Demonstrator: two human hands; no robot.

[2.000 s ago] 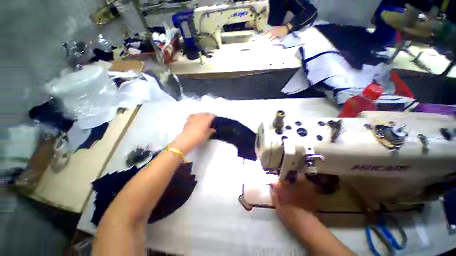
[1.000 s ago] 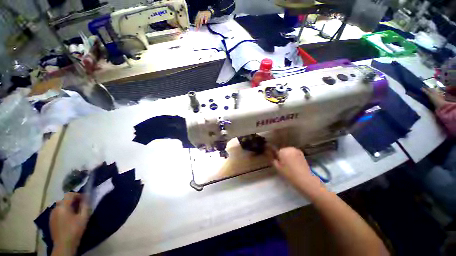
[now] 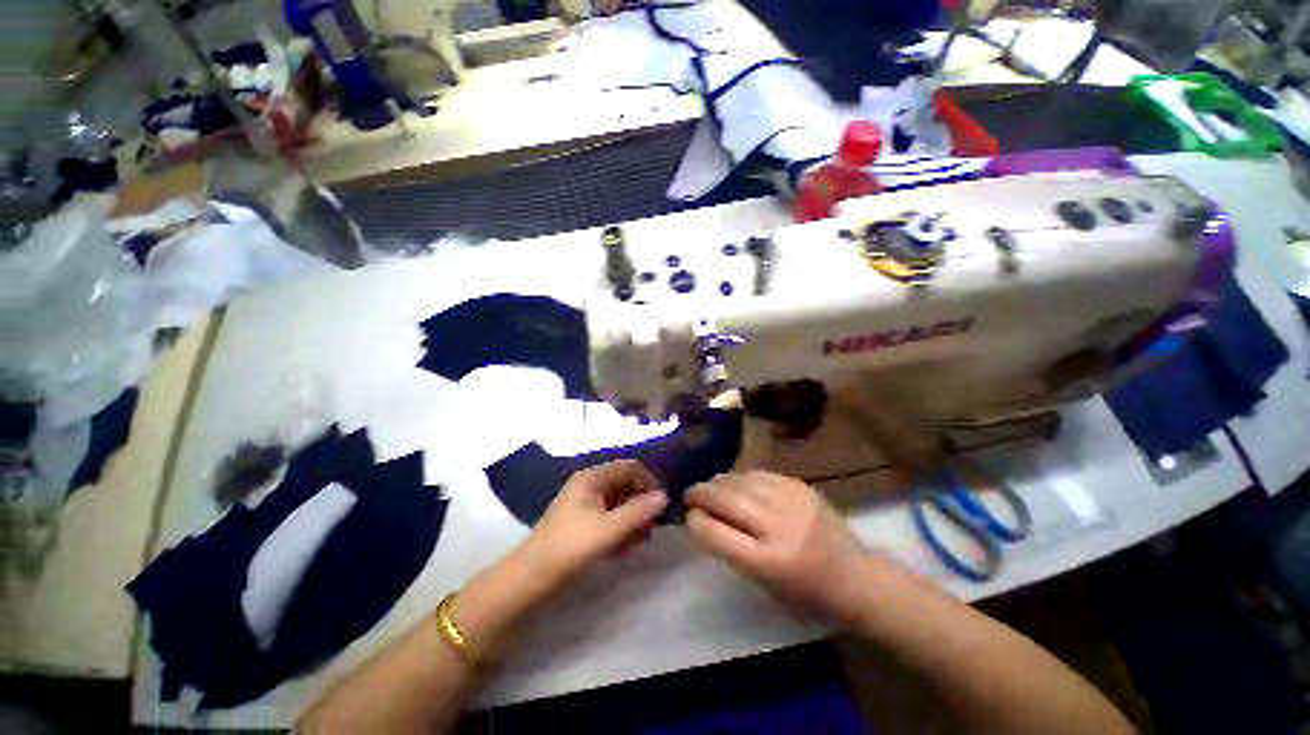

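Note:
A dark curved cut piece [image 3: 539, 477] lies on the bed in front of the needle area of the cream sewing machine [image 3: 905, 316] marked HIKARI. My left hand [image 3: 606, 514] pinches its front edge. My right hand [image 3: 762, 528] is beside it, fingertips on the same edge, just below the machine head. Another dark curved piece [image 3: 506, 333] lies behind, partly hidden by the head. The fanned stack of dark pieces [image 3: 377, 534] lies to the left with a pale piece [image 3: 295, 557] on it. The needle tip is not clearly visible.
Blue-handled scissors [image 3: 955, 528] lie right of my right hand. A small clear bag [image 3: 247, 471] is above the stack. A red bottle [image 3: 841, 172] stands behind the head. Dark pieces [image 3: 1200, 376] lie at the far right, near a green basket [image 3: 1207, 115].
My left hand has moved from the stack to the needle area. My right hand has moved left to meet it. A second curved piece now lies in front of the needle.

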